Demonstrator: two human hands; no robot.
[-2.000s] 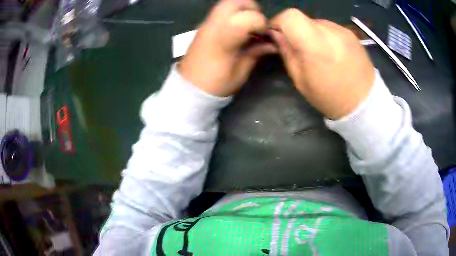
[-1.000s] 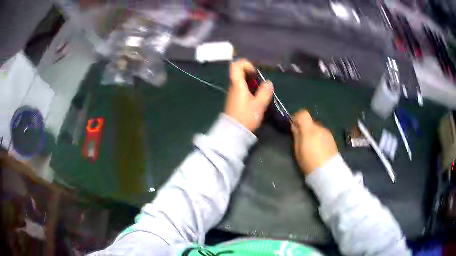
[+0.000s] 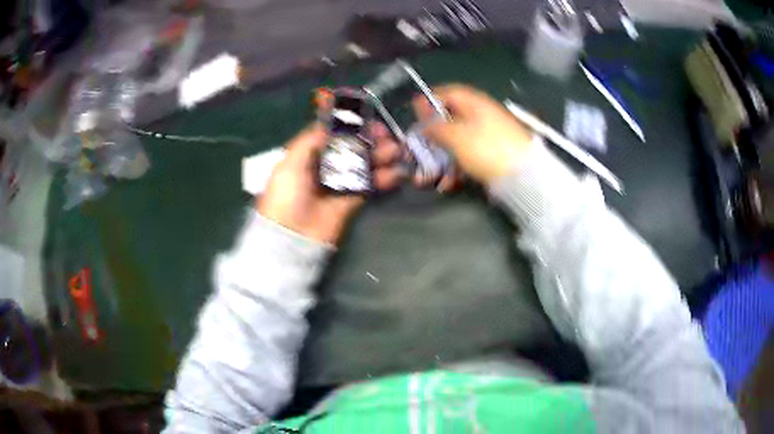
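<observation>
My left hand (image 3: 293, 191) holds the phone circuit board in its chassis (image 3: 345, 144), palm-sized, with dark edges, a white lower area and an orange-red bit at its top left. My right hand (image 3: 475, 131) holds a pale, silvery frame-like part (image 3: 429, 154), likely the phone front housing, just right of the board. Thin bright edges stick up from this part; blur hides whether they belong to it or to a tool. Both hands are raised over the dark green mat and close together. The picture is blurred.
A white box-like item (image 3: 209, 80) and clear plastic bags (image 3: 100, 140) lie at the upper left. A red-handled tool (image 3: 85, 305) lies far left. Tweezers (image 3: 567, 148), the keypad mat (image 3: 586, 125) and a whitish bottle (image 3: 554, 44) are right. A blue stool (image 3: 740, 315) stands lower right.
The view has shifted. The phone, closely gripped and mostly hidden before, now shows as two parts, one in each hand. My left hand has turned its palm up under the board.
</observation>
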